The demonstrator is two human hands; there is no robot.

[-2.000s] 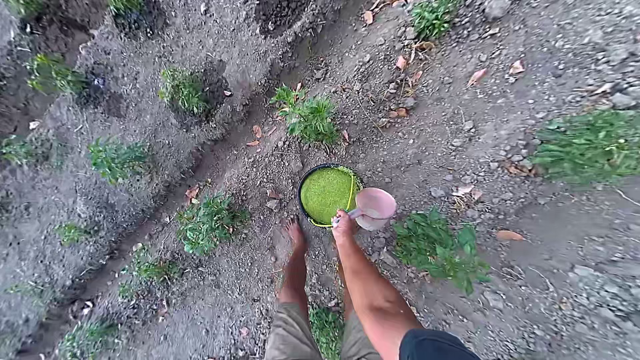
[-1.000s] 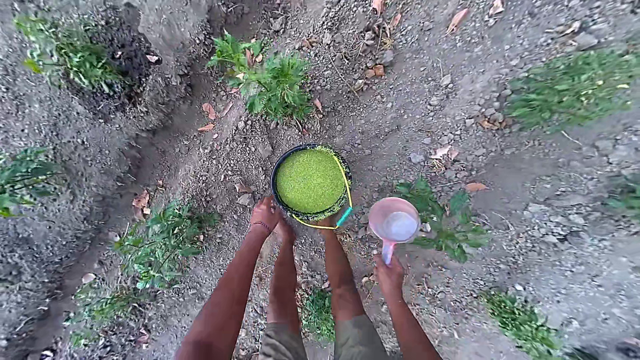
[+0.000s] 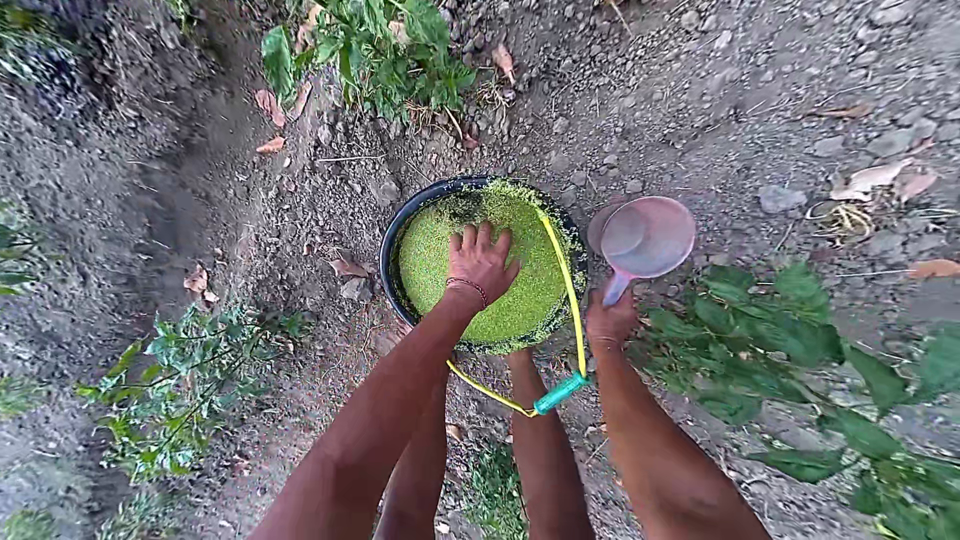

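A round black bucket [image 3: 388,259] stands on the soil between my feet, filled with green floating stuff like duckweed [image 3: 517,300]. My left hand [image 3: 484,266] reaches over the bucket, its spread fingers on or just above the green surface, holding nothing that shows. My right hand [image 3: 611,319] grips the handle of a pale pink plastic dipper [image 3: 656,236], just right of the bucket. The bucket's yellow handle [image 3: 568,289] with its teal grip [image 3: 561,394] hangs down toward my shins. Bits of green cling to the bucket's far right rim.
Leafy plants grow beyond the bucket [image 3: 375,60], at the left [image 3: 187,382] and at the right [image 3: 795,345]. A small plant [image 3: 499,487] stands between my legs. Dry leaves [image 3: 877,180] and small stones lie on the rough soil. A furrow runs along the left.
My left hand has moved from the bucket's near left rim to over the green surface. My right hand still holds the dipper, now closer beside the bucket. The view has moved closer.
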